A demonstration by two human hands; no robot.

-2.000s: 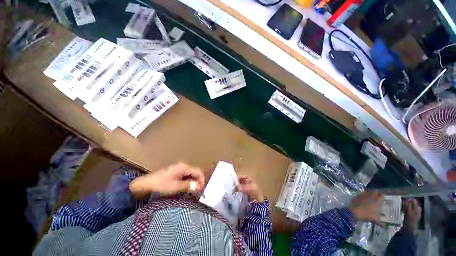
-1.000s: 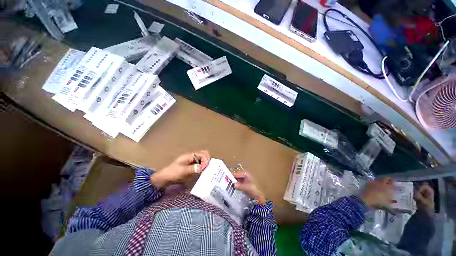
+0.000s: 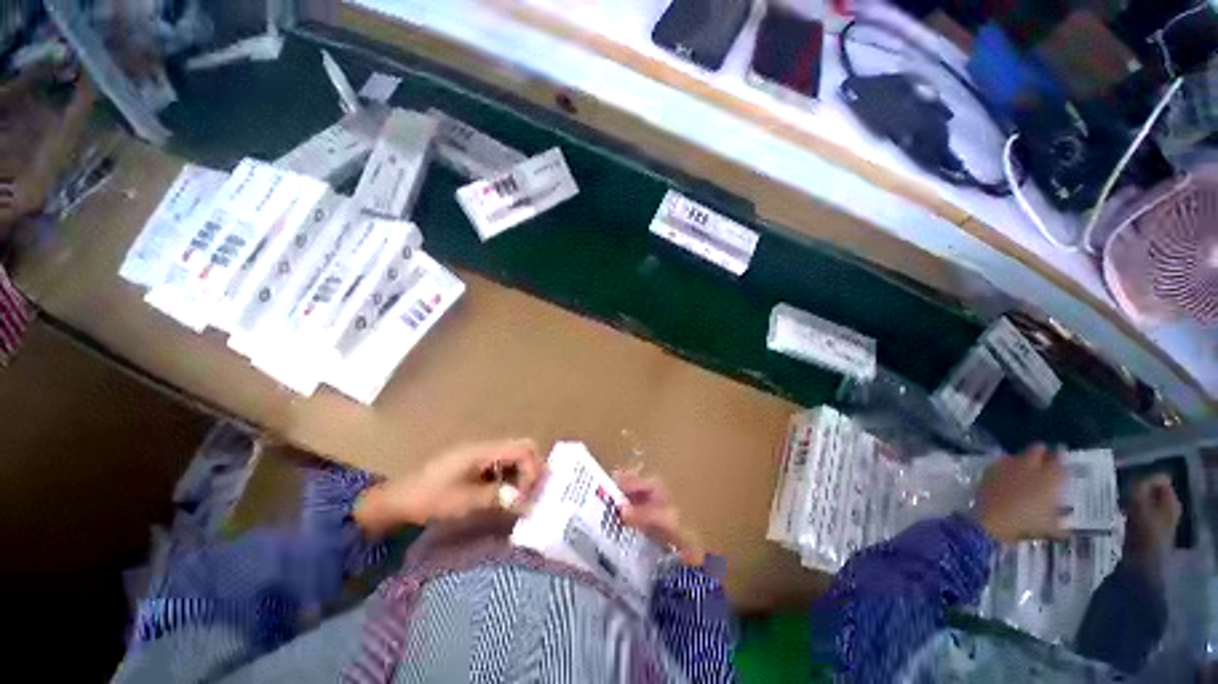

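Observation:
A slim white retail box [image 3: 584, 515] with black print is held at a tilt close to my body, over the front edge of the brown cardboard sheet [image 3: 534, 361]. My right hand [image 3: 655, 515] grips its right side. My left hand [image 3: 461, 484] is at its upper left edge, with fingertips pinched together and a small white covering at a fingertip. Whether the left fingers hold something small is too blurred to tell. Tiny pale dots [image 3: 632, 448] lie on the cardboard just beyond the box. A fanned stack of white boxes [image 3: 301, 274] lies at the left.
The green conveyor belt [image 3: 601, 267] carries scattered white boxes [image 3: 705, 231]. At the right, another person's hands [image 3: 1026, 494] work beside bagged boxes [image 3: 835, 488]. The white shelf [image 3: 801, 120] holds phones, cables and a pink fan [image 3: 1175, 254]. A person's arm shows at the far left.
Loose boxes on the belt have shifted left in view. The box in my right hand has stayed near my body while my left hand moved slightly at its edge. A person's arm has appeared at the far left.

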